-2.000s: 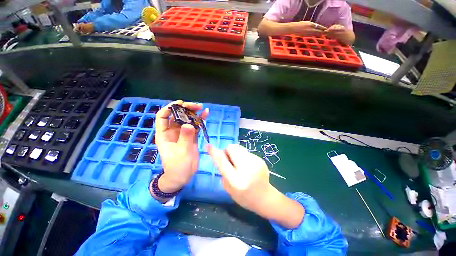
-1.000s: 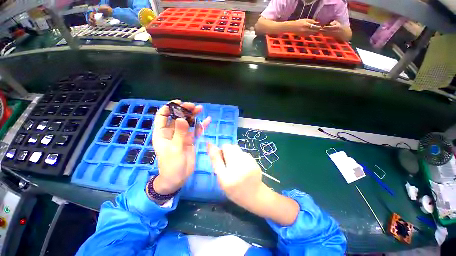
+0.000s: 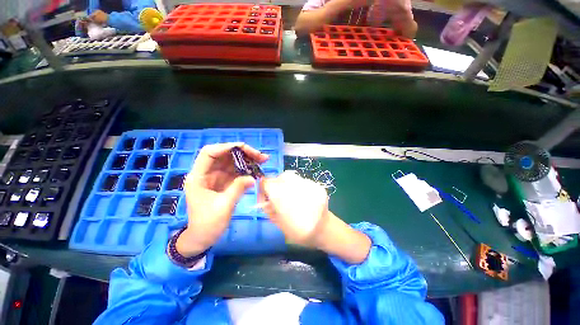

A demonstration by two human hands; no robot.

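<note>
My left hand (image 3: 213, 190) is above the blue tray (image 3: 105, 236) and holds a small dark device unit (image 3: 245, 163) between its thumb and fingers. The unit is tilted, and its inside cannot be made out. My right hand (image 3: 296, 206) touches or nearly touches the unit's lower right edge with its fingertips. Its fingers are curled, and whether it holds a thin tool cannot be told. Dark units sit in pockets in the left part of the blue tray.
A black tray (image 3: 67, 155) lies left. Thin square frames (image 3: 324, 179), a white card (image 3: 420, 192), a thin rod (image 3: 450, 239), a blue tool (image 3: 459, 208), an orange block (image 3: 493, 261) and a fan (image 3: 527, 162) are right. Red trays (image 3: 219, 44) and people's hands are across the dark strip.
The view has shifted, so the bench items appear further left. My right hand has come up to the unit, and my left hand's fingers have closed more around it.
</note>
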